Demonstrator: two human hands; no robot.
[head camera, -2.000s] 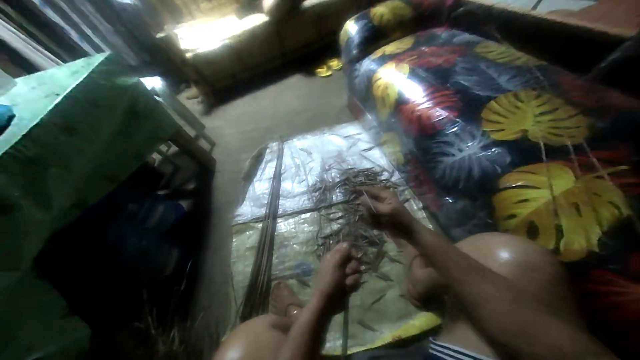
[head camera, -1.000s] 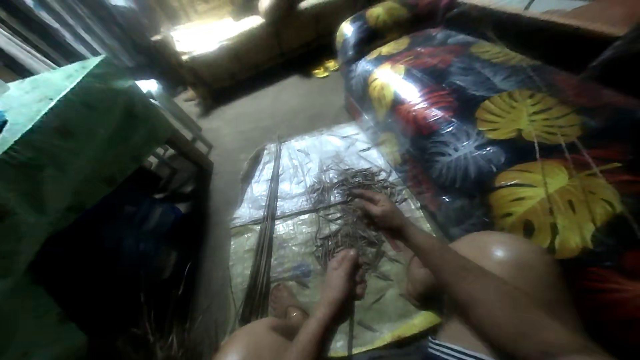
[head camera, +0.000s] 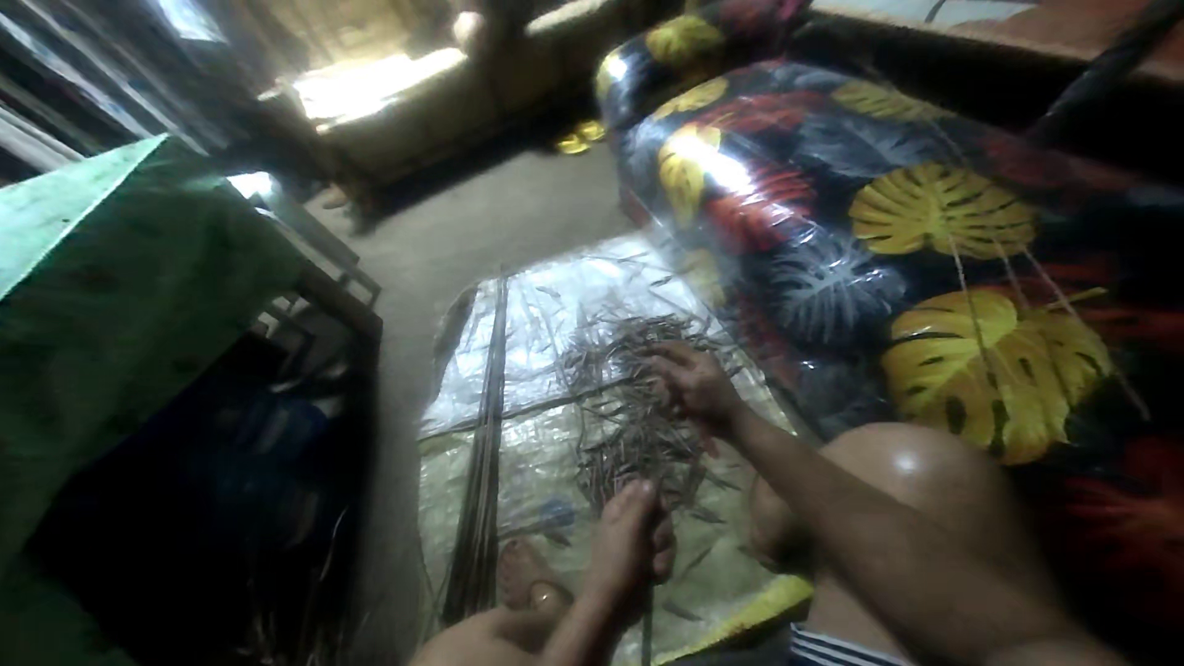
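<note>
My left hand (head camera: 636, 536) is closed at the lower middle, around a thin dark stick (head camera: 647, 629) whose end shows below the fist. My right hand (head camera: 692, 384) is above and to the right of it, over a heap of short brown shavings or dry strips (head camera: 638, 444); its fingers are partly bent, and whether something thin lies between them cannot be told. Left of the heap, a bundle of long thin dark sticks (head camera: 485, 462) lies lengthwise on a plastic sheet (head camera: 546, 370). The view is dim and blurred.
A plastic-covered cushion (head camera: 786, 185) with a leaf print stands at the right. On the left is a table under a green cloth (head camera: 120, 268), with dark space below. My bare foot (head camera: 527, 573) rests on the sheet. Yellow slippers (head camera: 581, 137) lie on the floor farther off.
My right hand has shifted slightly away from its place two seconds ago, and its fingers look more spread. My left hand stays near the same place.
</note>
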